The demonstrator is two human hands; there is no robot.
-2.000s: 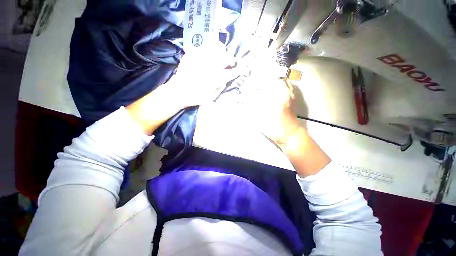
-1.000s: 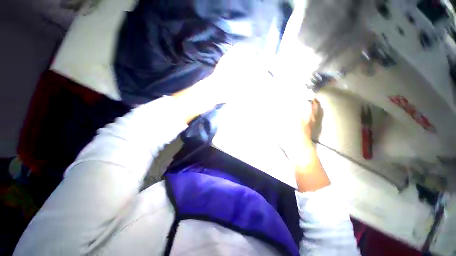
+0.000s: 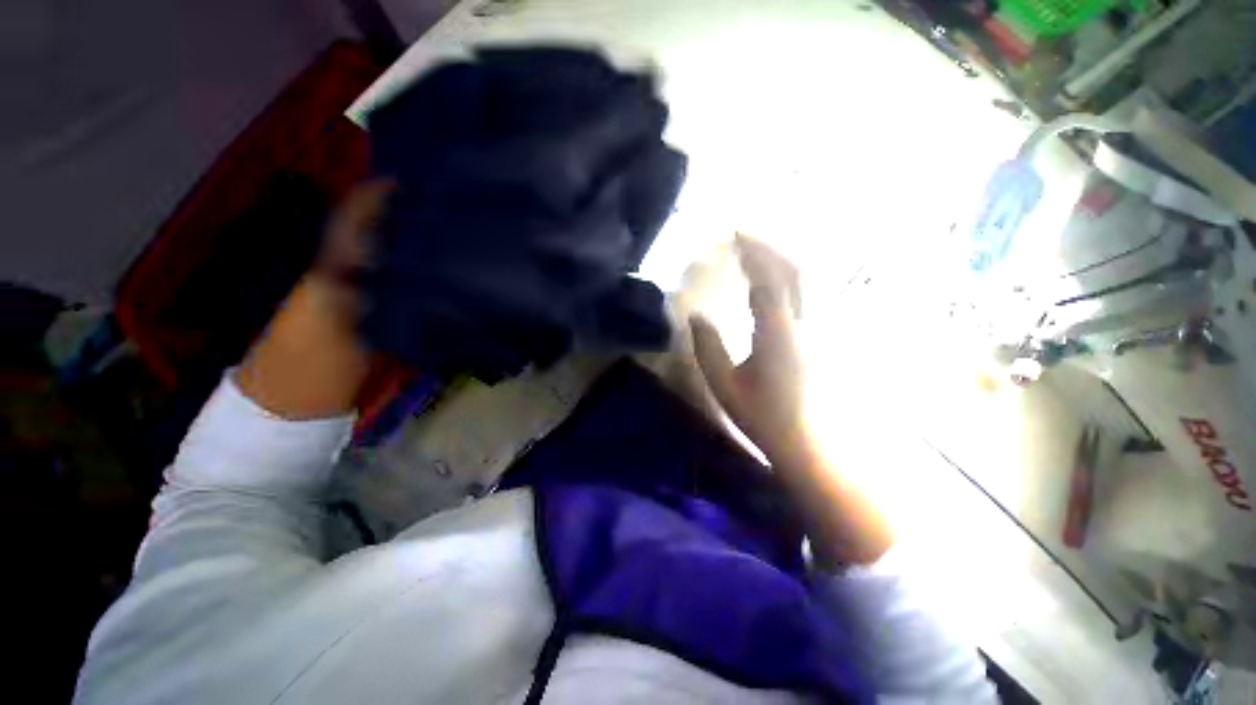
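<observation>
A dark navy garment piece point(image 3: 517, 207) is bundled and blurred, lifted at the left front of the table. My left hand point(image 3: 351, 262) holds it at its left side; the fingers are partly hidden by the cloth. My right hand point(image 3: 758, 338) is over the table's front edge, right of the cloth, fingers apart and nothing in it. The sewing machine point(image 3: 1212, 455) with red lettering stands at the right, away from both hands. Its needle area is washed out by glare.
Red-handled snips point(image 3: 1083, 489) lie on the machine bed. A dark rod point(image 3: 1026, 530) runs along the bed's front. A red bin point(image 3: 262, 179) with dark contents is at the left. A light-blue lamp or cover point(image 3: 1006, 207) is near the needle. A green basket point(image 3: 1054, 14) is at the top right.
The garment has left the needle area and is now bundled in my left hand, farther left. My right hand has come away from the needle and opened. The view has shifted left.
</observation>
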